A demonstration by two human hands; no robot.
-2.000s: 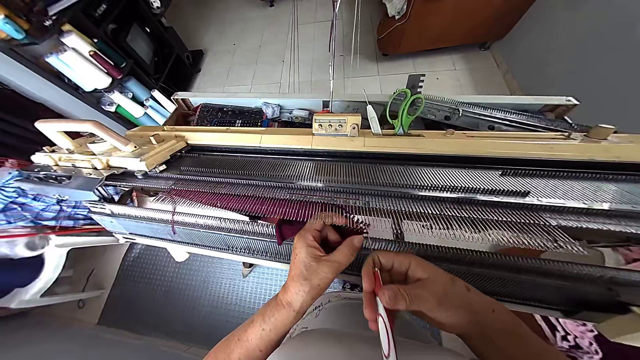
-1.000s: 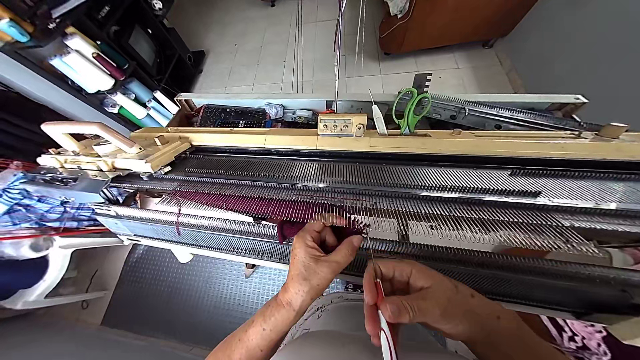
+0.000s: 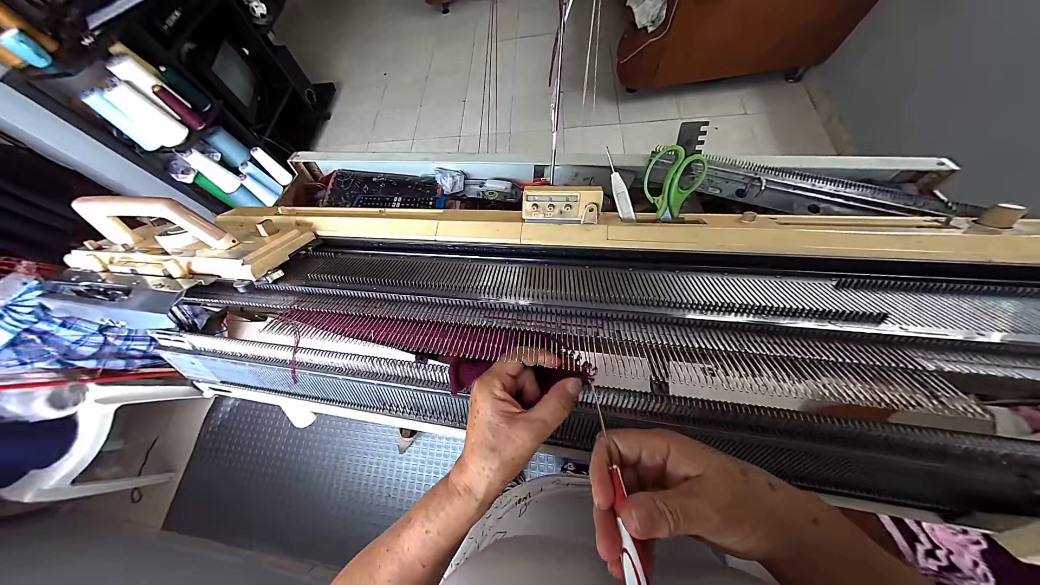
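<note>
A knitting machine with two needle beds [image 3: 731, 439] lies across the view. Maroon knitted fabric [image 3: 467, 374] hangs between the beds, left of centre. My left hand [image 3: 516, 406] pinches its right edge between thumb and fingers, just below the needle tips. In my right hand [image 3: 658, 487] is a latch tool with a red and white handle [image 3: 624, 528]. Its thin metal shaft points up to the fabric edge beside my left thumb; whether the tip is in a stitch cannot be told.
The carriage with its handle [image 3: 162, 236] rests at the left end. Behind the beds stand a row counter [image 3: 561, 205], a white-handled tool [image 3: 621, 195] and green-handled scissors [image 3: 674, 183]. Yarn cones [image 3: 138, 106] are at upper left, a white plastic chair [image 3: 89, 439] at lower left. Yarn strands hang at top centre.
</note>
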